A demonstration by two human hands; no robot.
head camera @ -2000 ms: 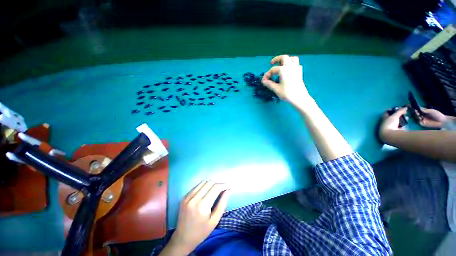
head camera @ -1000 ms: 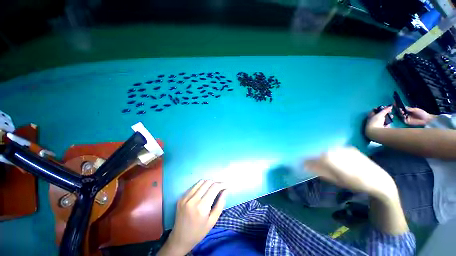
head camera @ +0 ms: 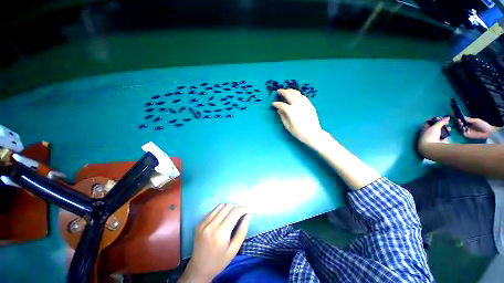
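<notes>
Small black parts [head camera: 201, 101] lie spaced in rough rows on the green surface. A loose pile [head camera: 292, 85] of the same parts lies just right of them. My right hand [head camera: 298, 116] is at the near edge of the pile, fingers curled and fingertips down at the parts. Whether it grips a part cannot be told. It covers some of the pile. My left hand [head camera: 218, 237] rests on the surface near the bench's front edge, fingers together, thumb a little apart, with nothing seen in it.
A three-arm fixture [head camera: 98, 210] with black arm pieces stands at left on an orange-brown base plate [head camera: 160, 232]. Another fixture shows at the far left edge. At right, a neighbour's hands [head camera: 436, 131] hold dark pieces near stacked black goods [head camera: 481, 83].
My right hand went from the pile back to the bench's front edge, blurred, and is now at the pile again. My left hand has stayed in place.
</notes>
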